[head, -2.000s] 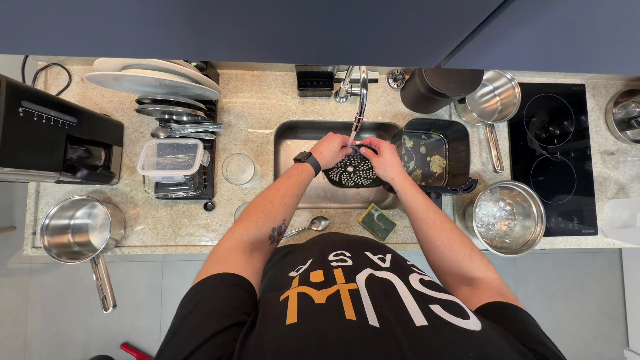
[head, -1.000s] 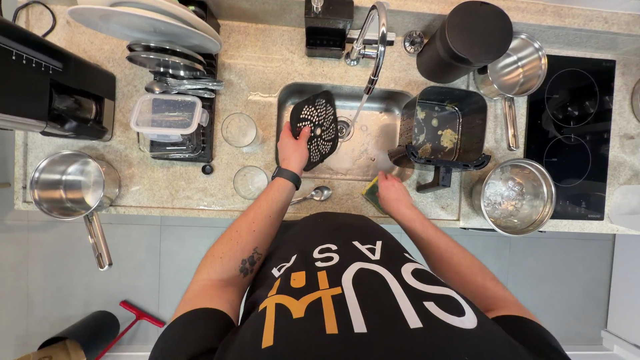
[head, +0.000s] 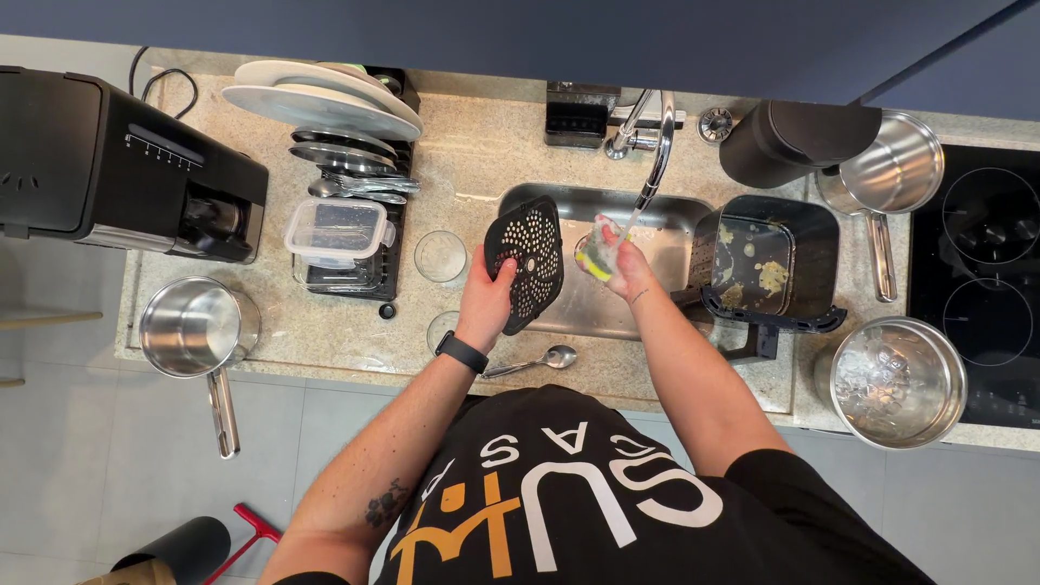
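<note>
My left hand [head: 487, 305] grips a black perforated air-fryer plate [head: 532, 260] by its near left side and holds it tilted over the left part of the steel sink [head: 585, 321]. Over the middle of the sink, my right hand [head: 624, 264] holds a wet, foamy sponge [head: 595, 258] with yellow showing. Water runs from the chrome faucet [head: 660, 162] onto that hand. A black air-fryer basket [head: 821, 236] with food residue inside stands at the sink's right side. A metal spoon [head: 558, 356] lies on the counter in front of the sink.
Left of the sink are two glasses [head: 439, 256] and a dish rack [head: 402, 236] with plates, cutlery and a plastic container. A saucepan [head: 191, 329] stands at the left front edge. On the right are a steel pot [head: 891, 382], another saucepan [head: 894, 166], a black canister [head: 760, 146] and a cooktop [head: 987, 325].
My right hand has picked up the sponge from the counter and moved it under the running water. My left hand keeps hold of the perforated plate, which both hands held two seconds ago.
</note>
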